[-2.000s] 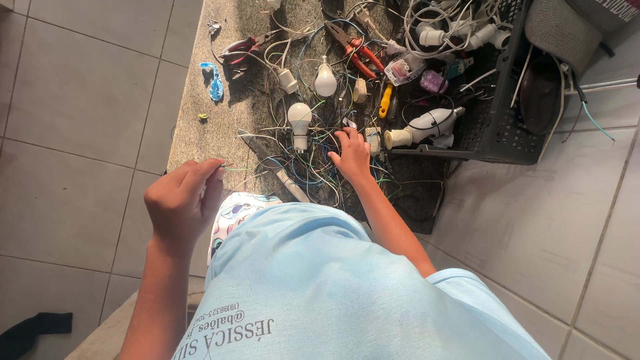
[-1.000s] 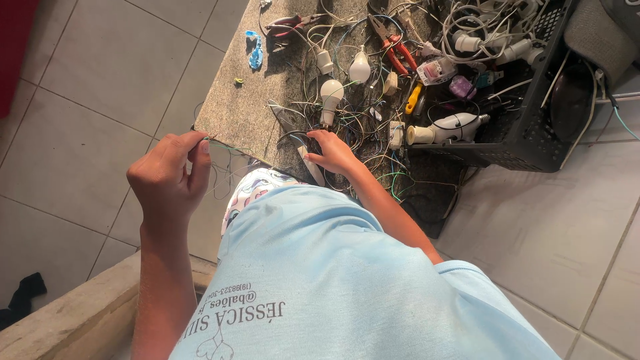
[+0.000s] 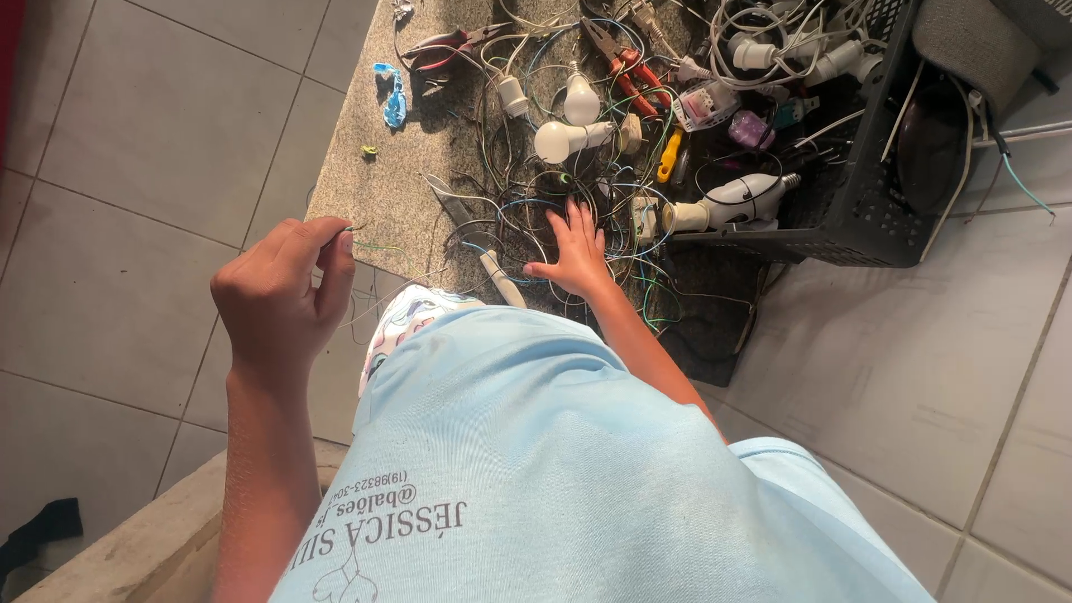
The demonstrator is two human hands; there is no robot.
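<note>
My left hand (image 3: 289, 289) is raised at the left, thumb and forefinger pinched on the end of a thin green wire (image 3: 381, 247). On the granite slab, my right hand (image 3: 576, 251) lies with spread fingers in a tangle of thin wires (image 3: 523, 197); whether it grips one is hidden. Beyond its fingertips are a white light bulb (image 3: 569, 141) lying on its side and a second bulb (image 3: 581, 100). A knife (image 3: 456, 209) with a pale handle lies to its left. To its right are a white socket block (image 3: 645, 219) and a yellow-handled tool (image 3: 670, 155).
Red-handled pliers (image 3: 632, 79) and dark red-handled pliers (image 3: 444, 52) lie at the slab's far side, near a blue wrapper (image 3: 392, 96). A black plastic crate (image 3: 879, 193) at the right holds cables and lamp holders. A concrete ledge (image 3: 142, 544) is at lower left.
The bulb nearest my right hand stood base toward me before and now lies sideways. My right hand has moved to the right from the knife handle, its fingers spread. My left hand keeps its pinch.
</note>
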